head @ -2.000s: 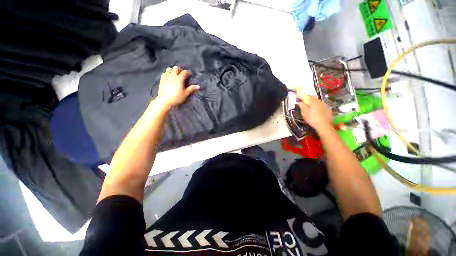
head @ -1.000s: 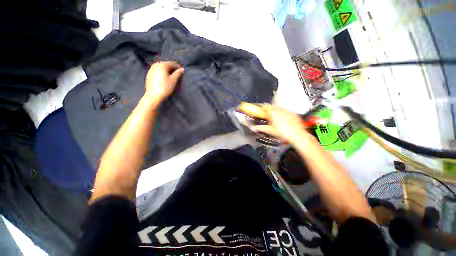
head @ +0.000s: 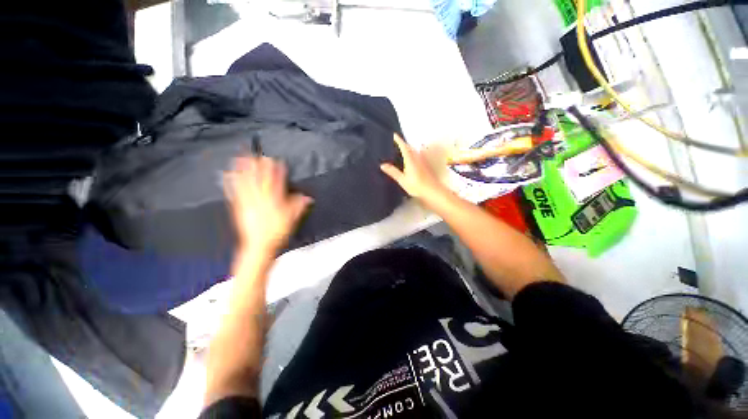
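Note:
A dark grey garment (head: 328, 176) lies over the navy padded board (head: 152, 277), with folds along its far side. My left hand (head: 261, 200) is blurred and lies on the middle of the garment, fingers spread. My right hand (head: 416, 172) is at the garment's right edge, thumb and fingers apart; whether it pinches the cloth I cannot tell. The steam iron (head: 496, 157) stands to the right of my right hand, out of my grip, its yellow-orange handle showing.
Black folded garments (head: 61, 106) hang at left. A wire basket with red items (head: 514, 102) is beyond the iron. A bright green holder (head: 566, 221) carries a dark device (head: 596, 213). Yellow and black hoses (head: 640, 168) cross the right side. A floor fan (head: 689, 327) is at lower right.
My right hand has let go of the iron, which now stands at the right, and has moved to the garment's edge. The garment has shifted left and folded. My left hand has opened and lowered.

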